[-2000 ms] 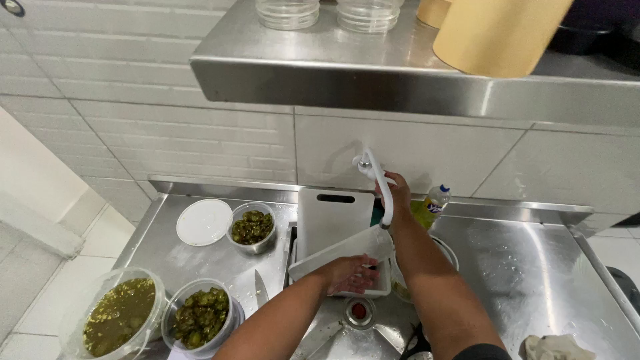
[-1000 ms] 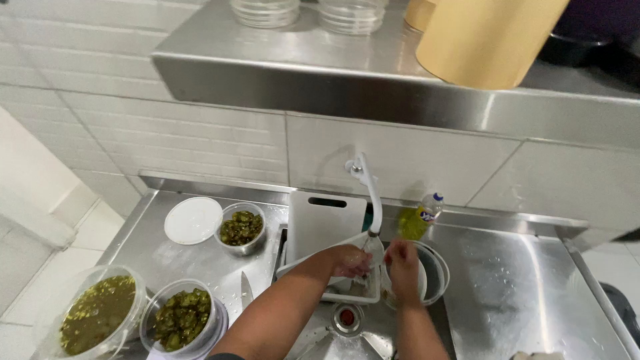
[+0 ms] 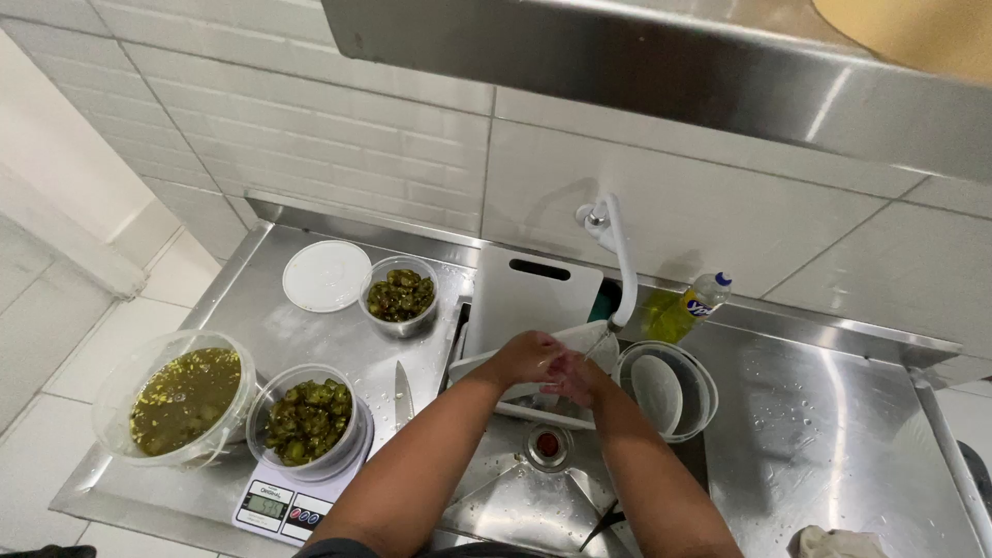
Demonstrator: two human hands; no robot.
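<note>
Water runs from the white faucet onto my two hands, which touch each other over the steel sink. My left hand is on the left, its fingers against those of my right hand; no object shows in either, though the fingers partly hide one another. Behind and below them are white plastic containers and a white cutting board with a handle slot, leaning at the back of the sink. Clear round tubs stand at the right side, with a white oval piece inside.
Left are a bucket of greenish liquid, a tub of sliced green peppers on a kitchen scale, a smaller tub, a white lid and a knife. Dish soap stands behind; a steel shelf overhangs.
My right hand has come down from beside the faucet to meet my left hand under the water. The view has tilted downward.
</note>
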